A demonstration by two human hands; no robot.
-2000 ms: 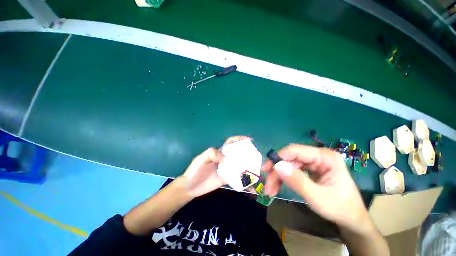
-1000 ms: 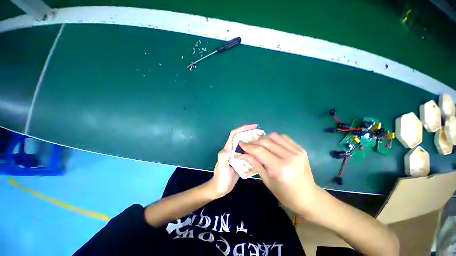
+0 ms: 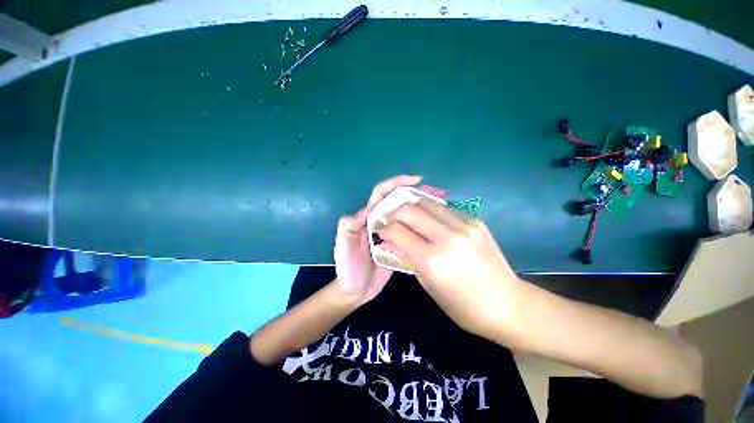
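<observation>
My left hand point(image 3: 357, 252) holds a cream hexagonal housing point(image 3: 385, 258) from its left side, with the hollow side towards me. My right hand point(image 3: 455, 252) reaches over the housing with its fingertips inside, at a small black connector point(image 3: 378, 239). The fingers hide most of the connector and the inside. A green circuit board point(image 3: 469, 206) sticks out beyond the back of my right hand; how it is held is hidden.
A pile of green boards point(image 3: 637, 168) with red-black wires lies on the bench at right. Cream housings point(image 3: 713, 145) stand at far right. A screwdriver point(image 3: 348, 23) lies by tiny screws near the white rail point(image 3: 463, 11). A cardboard box point(image 3: 713, 273) is at lower right.
The housing has been turned hollow side up, and my right hand has moved from beside it to inside it with the black connector. The view has shifted, so the bench things sit higher.
</observation>
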